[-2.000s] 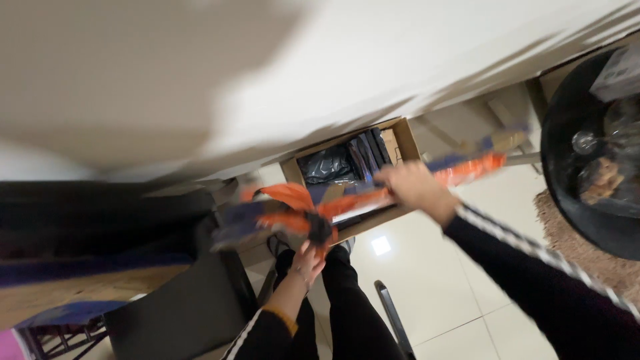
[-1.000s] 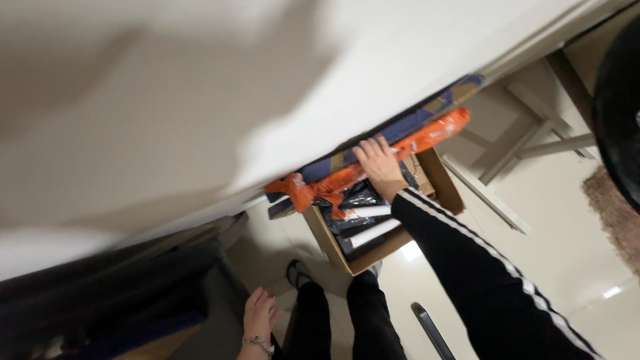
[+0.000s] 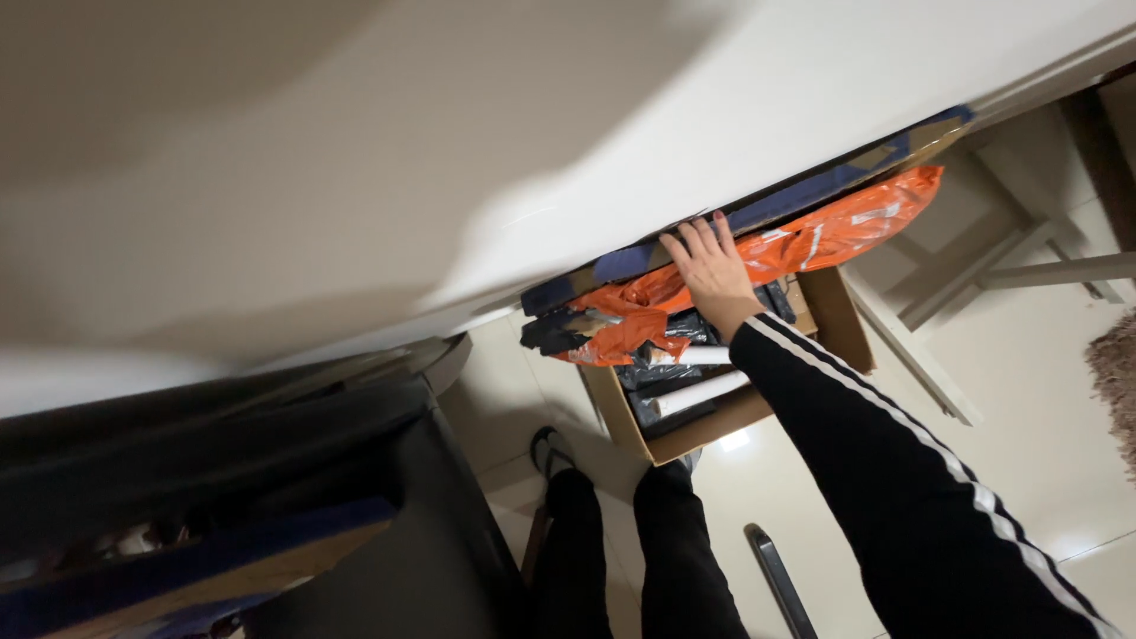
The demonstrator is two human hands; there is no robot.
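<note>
My right hand (image 3: pixel 713 273) lies with spread fingers over a long flat cardboard piece with blue covering (image 3: pixel 812 197), which stands against the white wall, and over an orange plastic bag (image 3: pixel 848 226) alongside it. Whether the fingers grip or only press is hard to tell. The bag's torn end (image 3: pixel 635 330) hangs over an open cardboard box (image 3: pixel 839 319) on the floor. Inside the box are black plastic-wrapped items (image 3: pixel 692 328) and white rolls (image 3: pixel 701 393), partly hidden by my forearm. My left hand is out of view.
A black sofa or chair (image 3: pixel 382 550) stands at lower left, with blue and tan material (image 3: pixel 293 559) on it. White furniture legs (image 3: pixel 1056 266) are at right, beside a shaggy brown rug (image 3: pixel 1114 382). A dark bar (image 3: pixel 779 577) rises near my legs.
The orange bag and blue-covered cardboard, two seconds ago held across the box by both hands, now rest along the wall. My left hand has let go and left the view.
</note>
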